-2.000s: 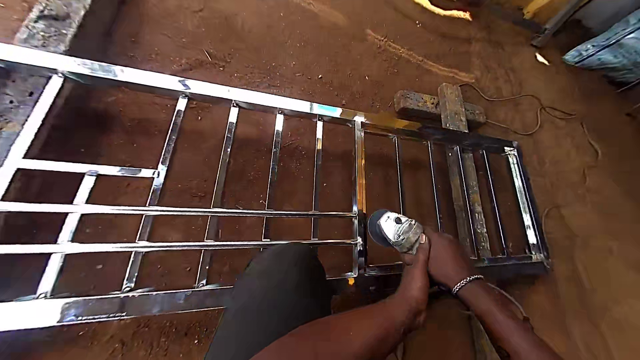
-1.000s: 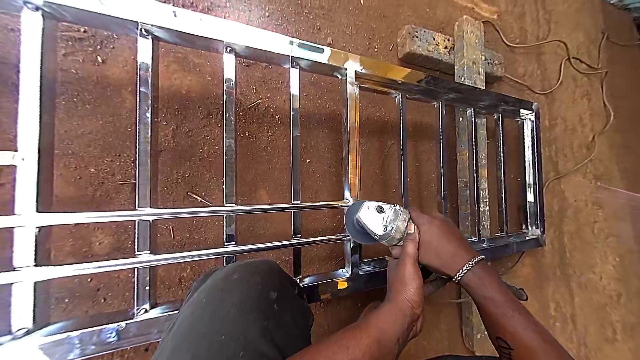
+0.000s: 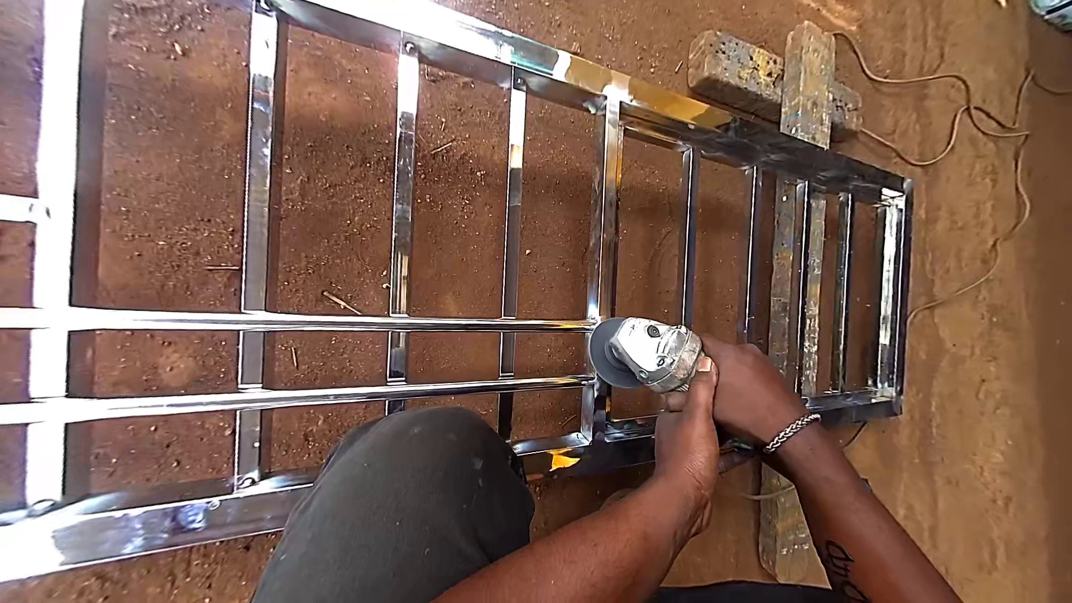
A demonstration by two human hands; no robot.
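Observation:
An angle grinder (image 3: 657,352) with a worn grey metal head is held in both my hands. Its grey disc (image 3: 610,352) is against or very close to an upright bar of a shiny metal frame (image 3: 607,209), where two long horizontal tubes end. My left hand (image 3: 688,423) is wrapped round the grinder from below, with the thumb near its head. Behind it, my right hand (image 3: 745,385) grips the body, most of which the hands hide. A braided bracelet (image 3: 790,433) circles my right wrist.
The frame lies above reddish-brown soil. Paint-marked wooden beams (image 3: 806,92) stand crossed at its upper right, one running beneath the frame. A thin cable (image 3: 955,151) winds over the ground on the right. My bent knee (image 3: 419,502) is close to the frame's lower rail.
The view has come closer to the frame since two seconds ago. Compared with then, the grinder's disc has moved left to the upright bar. Both hands keep hold of the grinder.

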